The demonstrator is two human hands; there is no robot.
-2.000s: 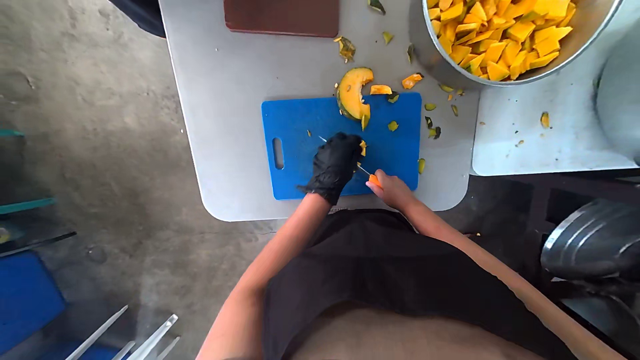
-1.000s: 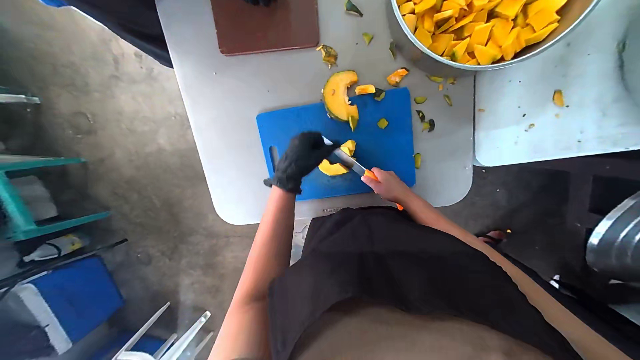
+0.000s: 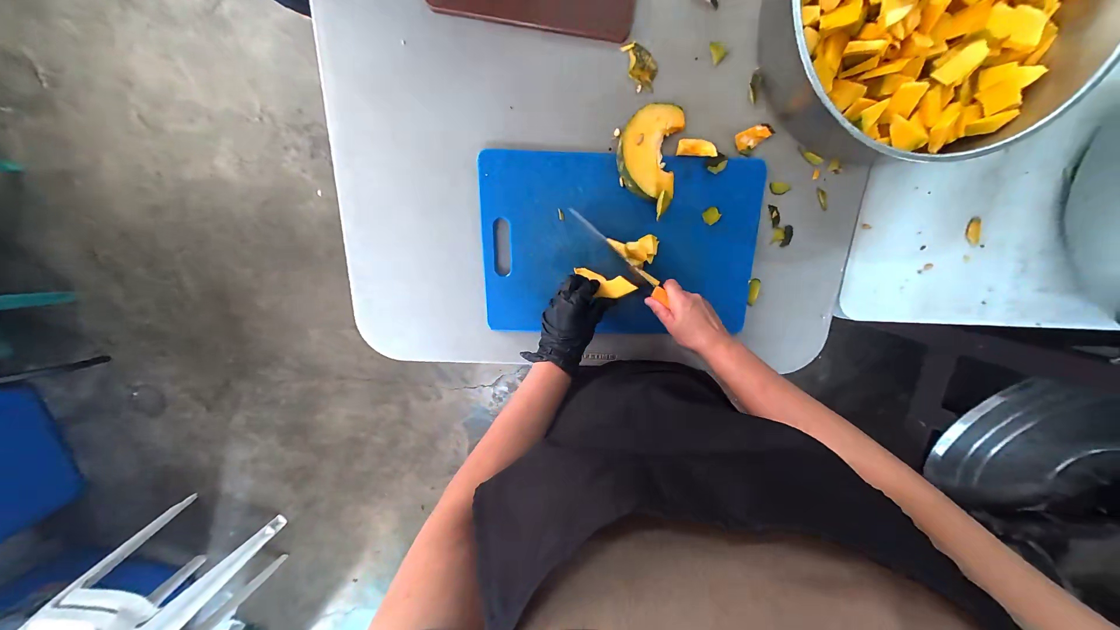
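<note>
My left hand [image 3: 570,319], in a black glove, grips a piece of yellow squash [image 3: 612,287] at the near edge of a blue cutting board [image 3: 551,192]. An orange-handled knife [image 3: 592,229] is in my right hand [image 3: 687,317], its blade slanting up and left across the board. Cut squash pieces [image 3: 641,250] lie beside the blade, on its far side. A curved squash wedge with green rind [image 3: 646,150] rests partly over the board's far edge. Next to it is a small orange chunk [image 3: 696,148]; a bit of rind [image 3: 711,215] lies on the board.
A large metal pot [image 3: 814,66] full of squash chunks stands at the upper right. Rind scraps [image 3: 641,67] are scattered over the grey table [image 3: 411,175]. A brown board [image 3: 542,16] lies at the far edge of view. White chair legs [image 3: 232,560] show at lower left.
One second ago my gloved hand was by the blade on a larger-looking squash piece; now it is nearer my body with a piece in its fingers. Cut pieces now lie beyond the knife.
</note>
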